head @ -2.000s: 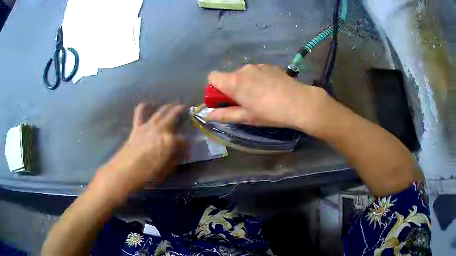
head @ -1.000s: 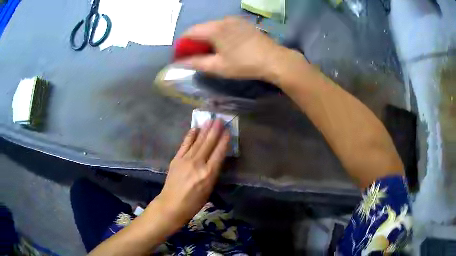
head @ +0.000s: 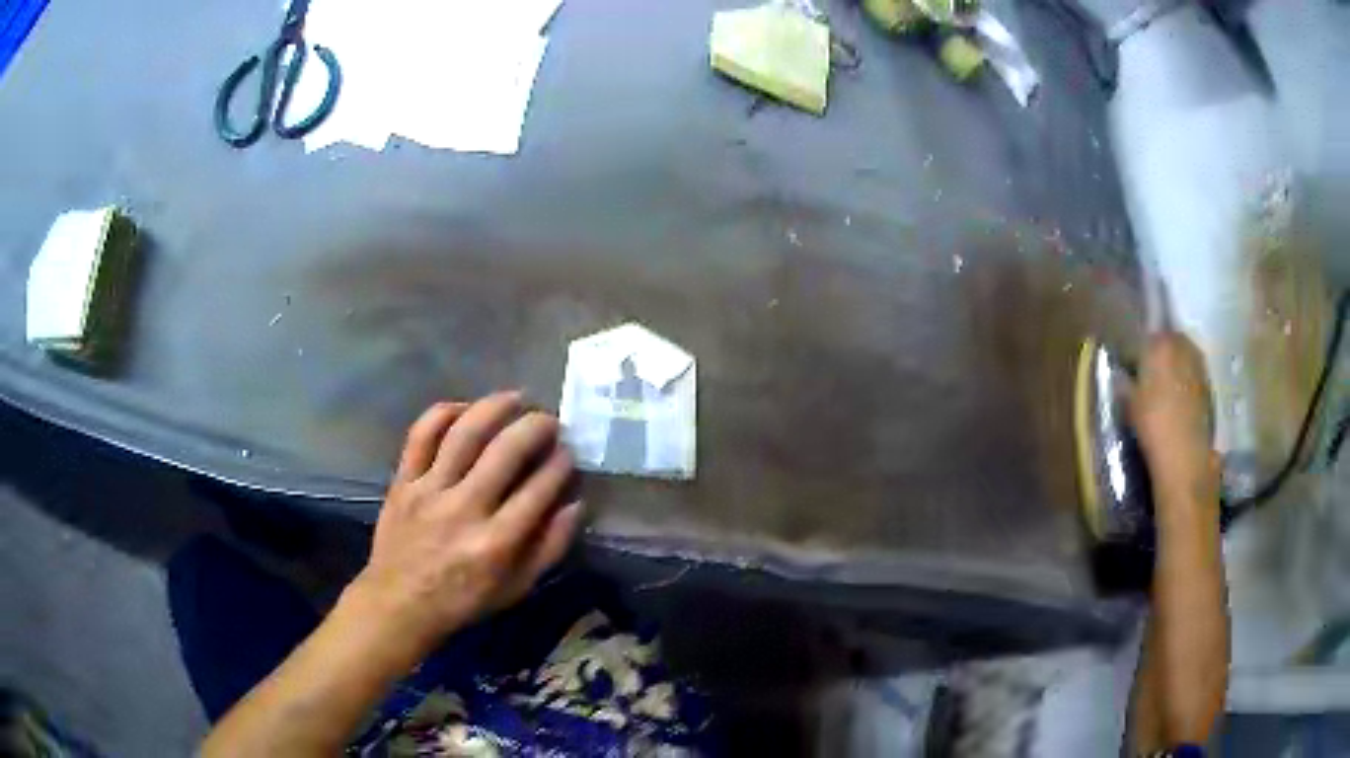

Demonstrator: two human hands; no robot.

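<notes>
A folded pocket (head: 674,430), a small white five-sided shape, lies flat near the table's front edge with its point away from me. Grey of the template shows through its middle. My left hand (head: 481,496) is beside its left edge, fingers bent and a little apart, palm down, holding nothing that I can see. The iron (head: 1110,444) is at the right table edge. My right hand (head: 1174,407) is over its handle side, slightly blurred; the handle is hidden beneath the hand.
Green-handled scissors (head: 277,92) lie beside a white stack (head: 437,74) at upper left. A finished stack (head: 74,282) stands at the left edge. Yellow-green pieces (head: 773,56) lie at the upper middle, with olive-green bundles (head: 962,56) to their right.
The iron and my right hand have moved from above the pocket to the far right edge. My left hand has come off the pocket to its left side, leaving the pocket uncovered.
</notes>
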